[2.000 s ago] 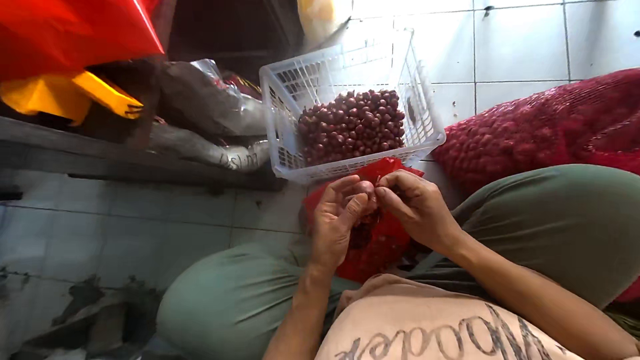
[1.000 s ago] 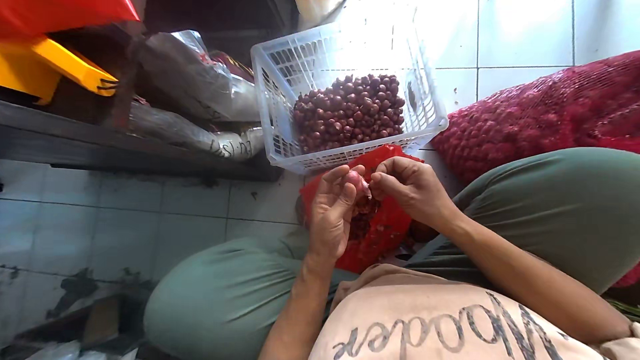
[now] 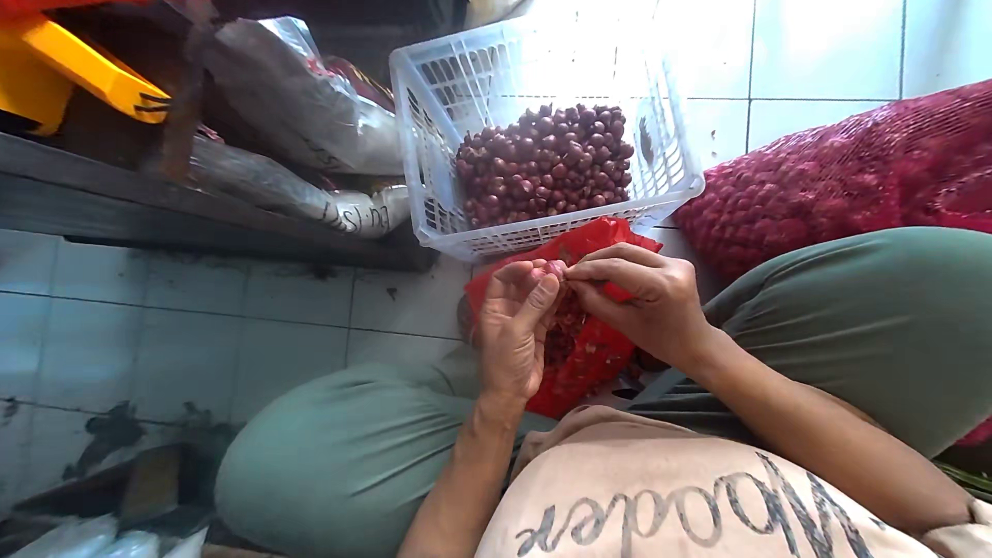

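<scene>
A small pink-red shallot [image 3: 554, 269] is held between the thumb and fingers of my left hand [image 3: 515, 333]. My right hand [image 3: 643, 298] pinches at its right side with thumb and forefinger; whether a bit of skin or root is in that pinch is too small to tell. Below both hands lies an open red plastic bag [image 3: 593, 368] with loose dark scraps, partly hidden by the fingers. Just beyond it stands a white plastic crate [image 3: 542, 232], and a heap of dark red shallots [image 3: 546, 167] lies inside.
A large magenta mesh sack [image 3: 837, 170] full of shallots rests at the right, by my knee. On the left, a dark wooden shelf [image 3: 232, 221] holds filled plastic bags [image 3: 302, 101] and a yellow plastic object [image 3: 93, 70]. White floor tiles [image 3: 294, 287] show around them.
Both hands stay close together above the red bag. The shallot in my left hand shows less than one second ago, with my right fingertips now against it.
</scene>
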